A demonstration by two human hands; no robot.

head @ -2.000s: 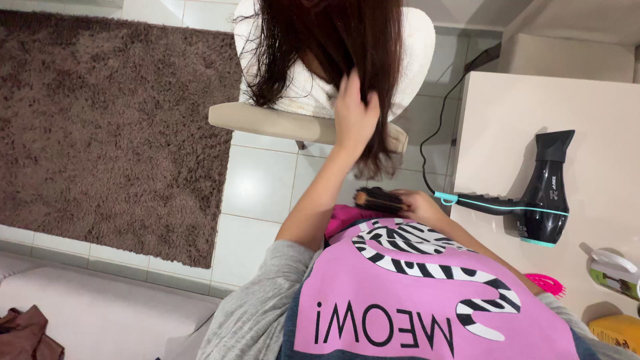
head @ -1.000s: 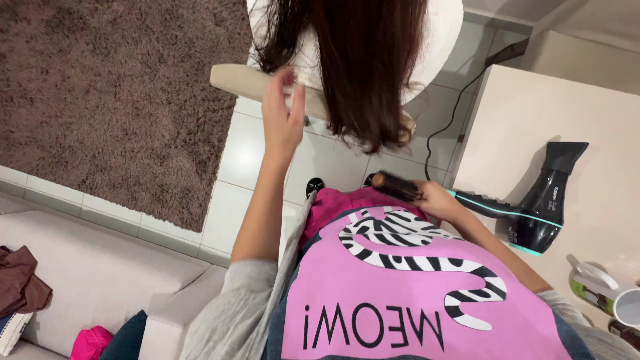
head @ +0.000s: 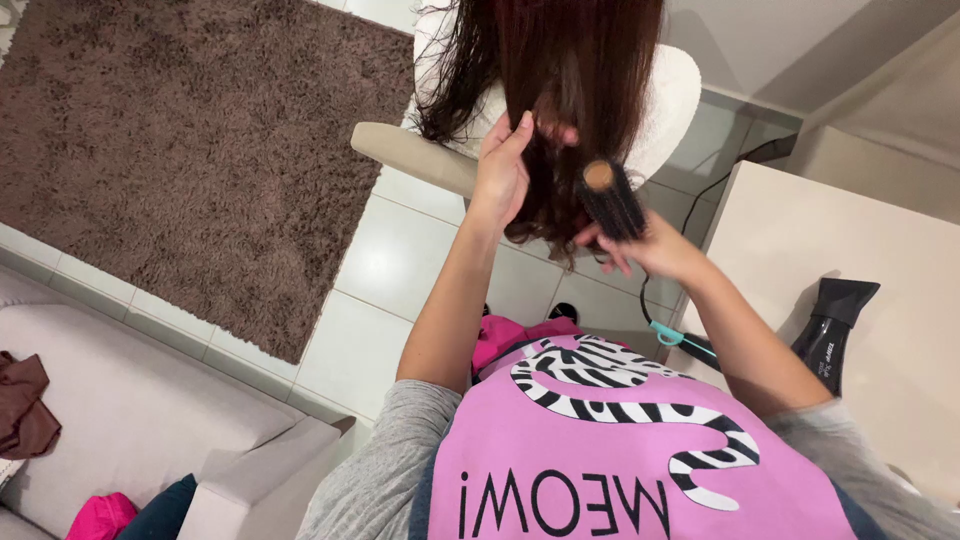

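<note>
Long dark reddish-brown hair (head: 577, 67) of a seated person hangs over the chair back at the top centre, its ends wavy. My left hand (head: 506, 165) has its fingers around strands on the hair's left side, thumb uppermost. In my right hand (head: 637, 244) is a round hairbrush (head: 613, 202) with black bristles and a wooden end, tilted up, just right of the hair ends. Some fingers of the right hand reach out beneath the brush, slightly blurred. A white towel (head: 675, 105) lies behind the hair.
The beige chair back (head: 412, 157) lies below the hair. A black hair dryer (head: 829, 330) rests on the pale table (head: 900, 247) at right, partly behind my forearm, its cord trailing down. A brown shaggy rug (head: 195, 150) and a light sofa (head: 135, 382) are at left.
My left hand, apart from the hair's lower length a second ago, now has strands between its fingers. My right hand has raised the round brush from near my apron to beside the hair ends.
</note>
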